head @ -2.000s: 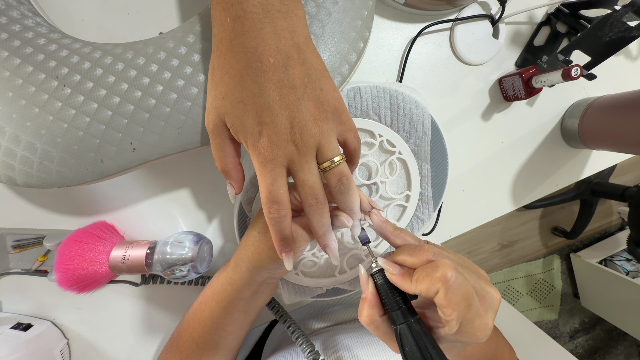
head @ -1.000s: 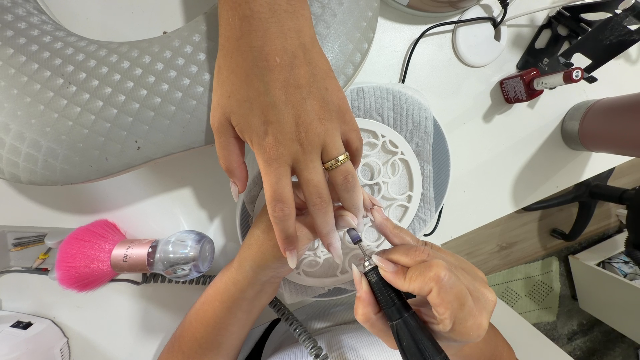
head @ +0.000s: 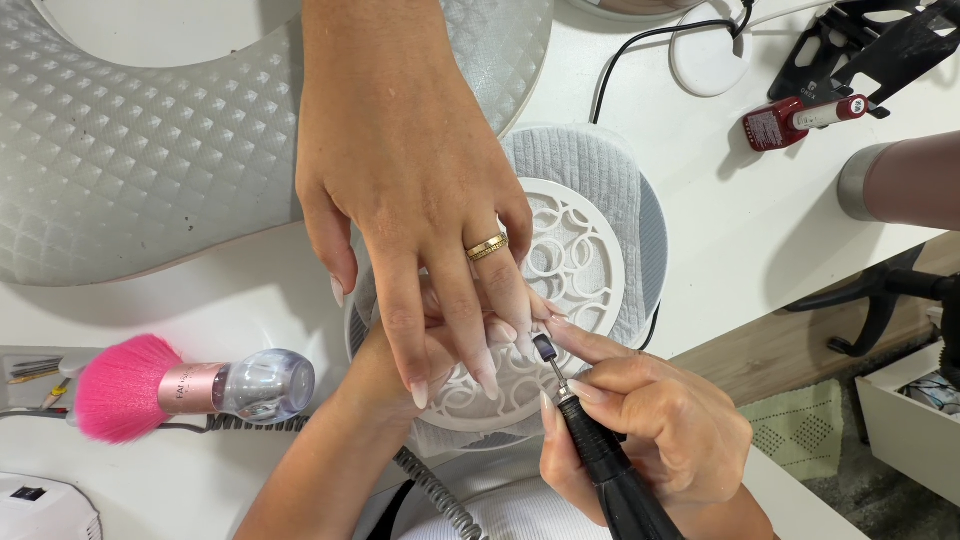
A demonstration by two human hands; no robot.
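My left hand (head: 442,330) is partly hidden beneath another person's hand (head: 420,180), its fingers closed around that person's ringed finger. Gold rings (head: 487,247) sit on this finger. My right hand (head: 660,420) grips a black electric nail drill (head: 600,450), whose dark cylindrical bit (head: 545,347) is beside the tip of the ringed finger; contact cannot be told. My right index finger reaches to the fingers of my left hand. Under the hands lies a round dust collector with a white openwork grille (head: 615,262) and a grey ribbed cloth (head: 570,154) around it.
A quilted grey armrest (head: 150,150) spans the upper left. At left lies a pink-bristled brush (head: 127,390) near a coiled cord (head: 255,423). Upper right are a red polish bottle (head: 772,125), a black metal holder (head: 862,45) and a pink tumbler (head: 915,180). A white device (head: 45,510) stands lower left.
The drill bit has shifted slightly beside the ringed finger, with my right hand still holding the drill. My left hand keeps its hold on the other person's finger.
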